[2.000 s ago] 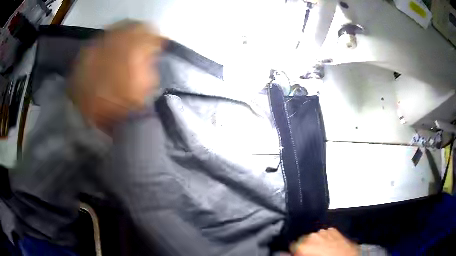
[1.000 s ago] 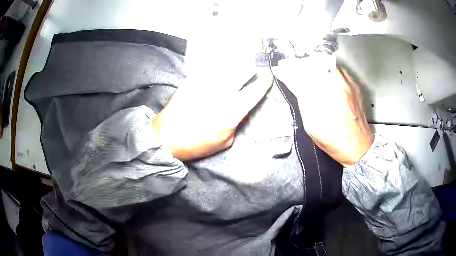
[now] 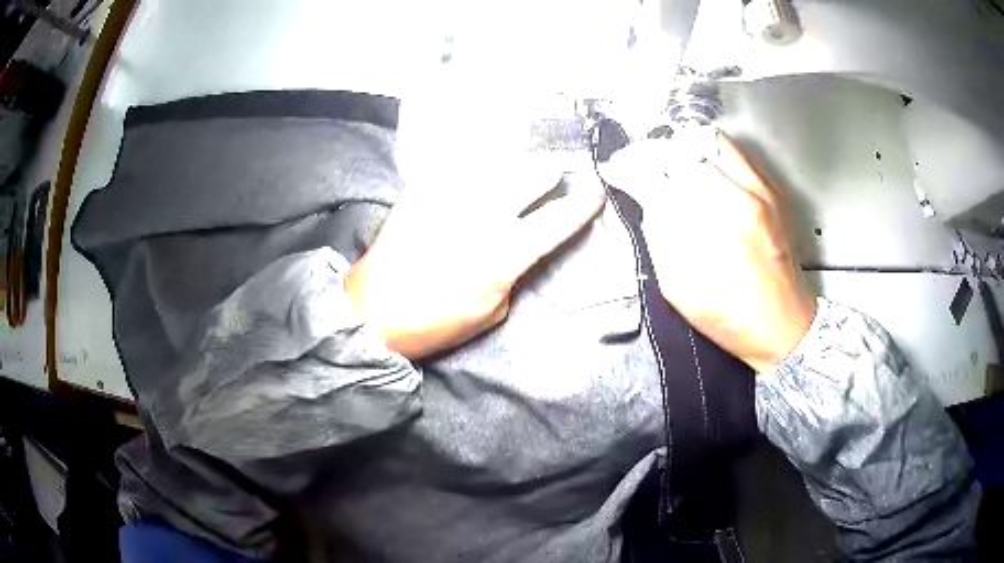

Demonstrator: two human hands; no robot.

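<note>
The dark garment body [image 3: 528, 407] lies grey side up on the white tabletop and hangs toward my lap. A narrow black strip [image 3: 688, 385] with pale stitch lines runs from the presser foot area [image 3: 592, 116] down toward me. My left hand [image 3: 473, 253] lies flat on the grey cloth left of the strip, fingers toward the foot. My right hand [image 3: 732, 242] rests over the strip's upper right part, fingertips near the foot. Glare washes out both hands' fingers, and the needle cannot be made out.
The white machine head [image 3: 859, 55] stands at the top right with a round metal knob [image 3: 773, 20]. Small metal fittings [image 3: 974, 258] are at the right edge. The tabletop's brown edge [image 3: 57, 253] runs down the left, with dark slim tools [image 3: 35, 236] beyond it.
Since two seconds ago, both hands have come onto the cloth beside the foot. In the last second they have hardly moved; the view has shifted slightly.
</note>
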